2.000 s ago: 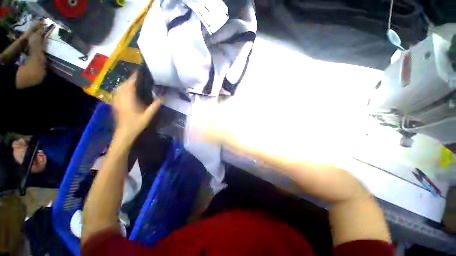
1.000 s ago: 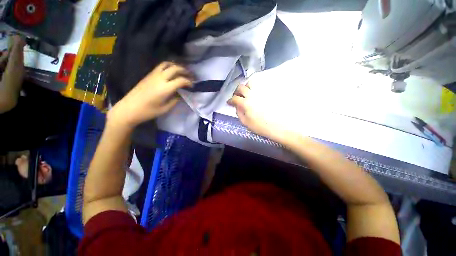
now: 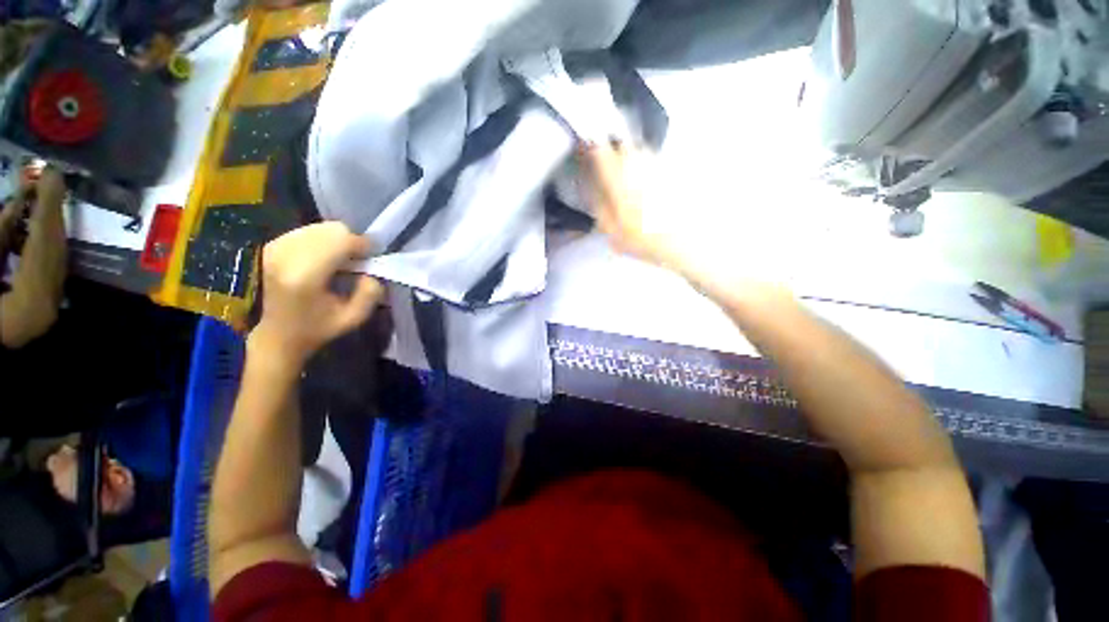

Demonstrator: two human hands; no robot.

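A light grey garment piece with black strips (image 3: pixel 480 182) lies bunched on the white table left of the sewing machine, and part of it hangs over the front edge. My left hand (image 3: pixel 319 286) pinches its left corner between thumb and fingers and holds the edge stretched. My right hand (image 3: pixel 620 201) is at the right side of the cloth, its fingers partly in the folds and washed out by glare; whether it grips is not clear. The sewing machine head (image 3: pixel 949 97) stands to the right, with no cloth under its presser foot (image 3: pixel 906 213).
A blue basket (image 3: pixel 365 510) is below the table edge. A yellow-framed tray (image 3: pixel 231 182) is at the left. Dark fabric (image 3: pixel 730 37) lies behind. Snips or a pen (image 3: pixel 1019 311) lie right. A ruler-marked edge (image 3: pixel 681 374) runs along the front. Another person's arm (image 3: pixel 43 261) is far left.
The dark fabric over the tray's right side has gone from there, and the pale side of the garment now shows. My left hand has moved down and left, pinching the edge. My right hand has moved slightly up.
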